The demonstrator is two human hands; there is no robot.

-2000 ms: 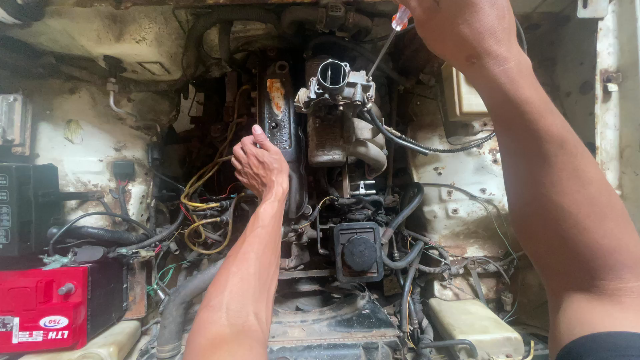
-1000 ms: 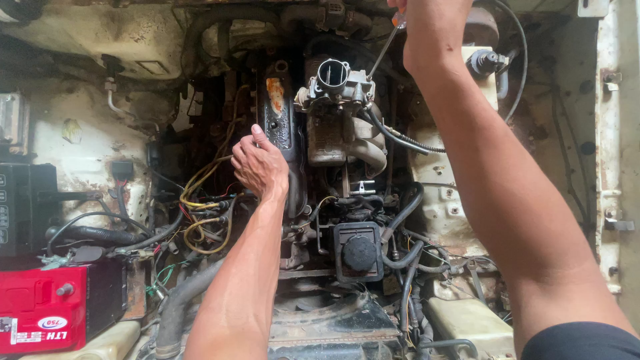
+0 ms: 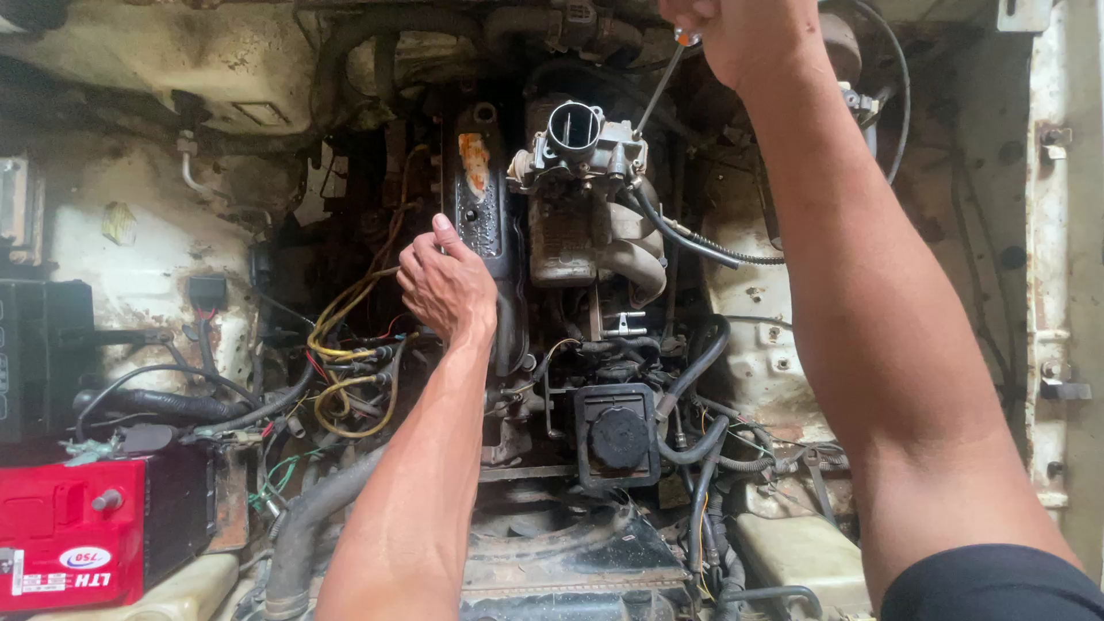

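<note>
My right hand (image 3: 755,39), partly cut off by the top edge, grips a screwdriver (image 3: 662,90) by its handle. The shaft slants down to the right side of a metal throttle body (image 3: 595,142) with a round open bore, where its tip meets the part or lies just behind it. Below the throttle body is the intake manifold (image 3: 634,246). My left hand (image 3: 448,280) rests at the left edge of the black valve cover (image 3: 476,220), thumb up and fingers curled; whether it holds anything is hidden. An orange-brown stain marks the cover.
A red car battery (image 3: 69,526) sits at the lower left. Yellowish cables (image 3: 345,332) loop left of my left hand. A black-capped reservoir (image 3: 617,435) and dark hoses (image 3: 703,366) lie below the manifold. A corrugated cable (image 3: 716,246) runs right, under my right forearm.
My right hand has moved left and up from where it was two seconds ago, still on the screwdriver. My left hand stays in place on the valve cover.
</note>
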